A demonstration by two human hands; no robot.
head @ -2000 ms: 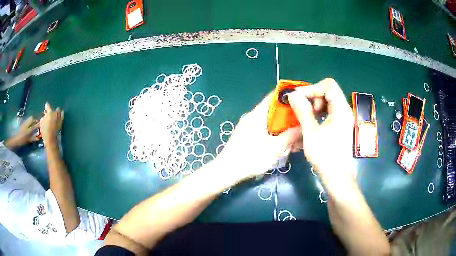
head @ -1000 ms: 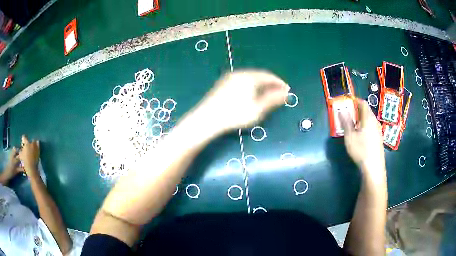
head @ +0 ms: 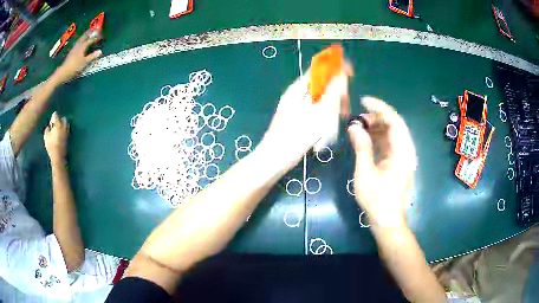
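My left hand [head: 307, 112] holds an orange phone [head: 325, 70] upright near the belt edge, its plain orange back showing; it is slightly blurred. My right hand [head: 384, 160] is just to the right and lower, apart from the phone. Its thumb and fingertips pinch a small dark round part [head: 357, 122], perhaps the lens cover. The phone's lower part is hidden by my left fingers.
A large heap of white rings [head: 168, 142] lies at centre-left, with loose rings around. Phones [head: 473, 139] overlap at right beside black trays [head: 526, 142]. A worn metal strip [head: 236, 36] borders the belt carrying phones. Another worker's hand [head: 83, 53] reaches over the belt at left.
My left hand has moved up with the phone, which earlier lay at right under my right hand. My right hand has moved left and now pinches the dark part. The neighbour's arm has reached to the belt.
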